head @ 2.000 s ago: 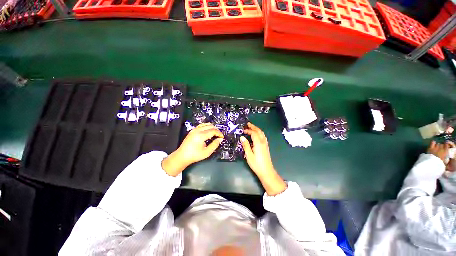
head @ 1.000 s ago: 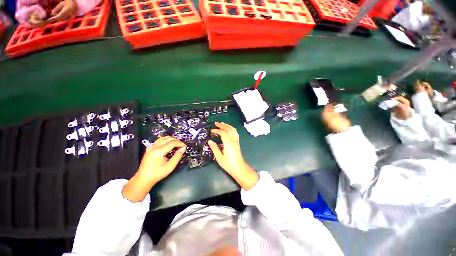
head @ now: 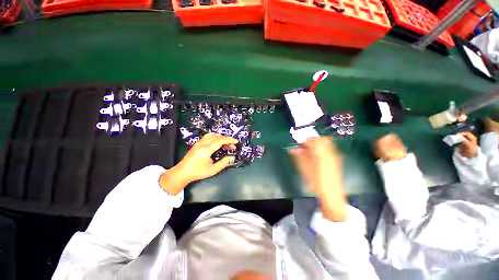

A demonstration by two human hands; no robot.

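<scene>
A loose heap of small silver and black metal parts (head: 219,123) lies on the green bench. My left hand (head: 203,158) is at the heap's near side, fingers curled over it; whether it grips a part cannot be told. My right hand (head: 319,164) is blurred, just below the white wipe (head: 304,134), away from the heap; its fingers are unclear. Silver parts with side ears (head: 154,108) lie in rows on the black tray (head: 71,147), left of the heap. A line of small parts (head: 264,109) runs along the heap's far edge.
A black box with white paper (head: 303,107) has a red-stemmed tool (head: 316,82) leaning on it. Small round parts (head: 343,123) lie to its right, then a second black box (head: 386,108). Orange-red compartment trays (head: 323,27) stand across the bench. A neighbour's hand (head: 389,147) is at the right.
My right hand has moved right, from the heap to near the white wipe. My left hand stays at the heap. The camera view has shifted.
</scene>
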